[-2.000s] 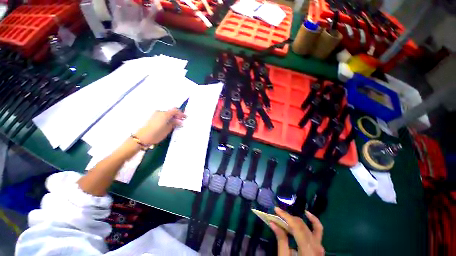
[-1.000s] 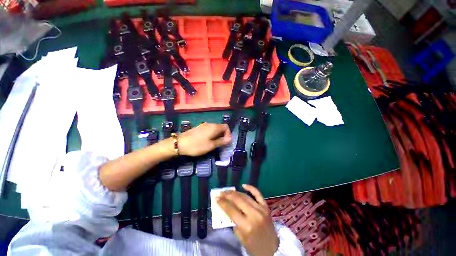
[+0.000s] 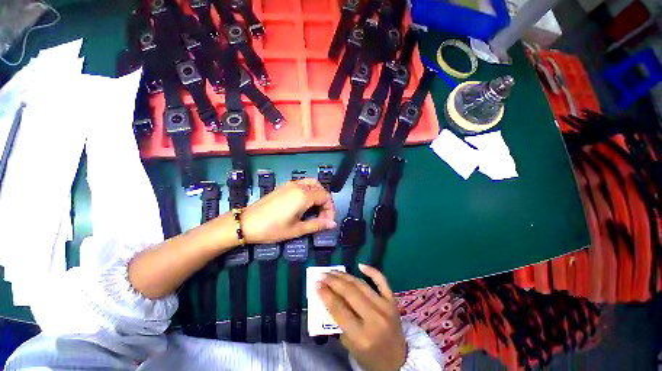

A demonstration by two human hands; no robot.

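Several black smartwatches lie in a row, straps extended. The faces towards the left look grey, such as this smartwatch (image 3: 296,248); the two at the right end look glossy black, such as this smartwatch (image 3: 353,230). My left hand (image 3: 290,211) is over the row, its fingers curled at the top edge of a grey-faced watch (image 3: 324,238); whether they pinch anything is hidden. My right hand (image 3: 363,313) holds a white card-like pad (image 3: 316,311) near the table's front edge, fingers on top of it.
An orange-red tray (image 3: 290,143) with heaped watches is behind the row. White paper sheets (image 3: 116,174) lie at left. At right are tape rolls (image 3: 457,58), a clear bottle (image 3: 479,98), white scraps (image 3: 456,154) and a blue box (image 3: 464,18). Orange stacks (image 3: 610,210) stand beyond the table.
My left hand has moved from the paper sheets to the watch row and now rests lower over one face. That face now shows grey. My right hand still holds the pad. The view has shifted.
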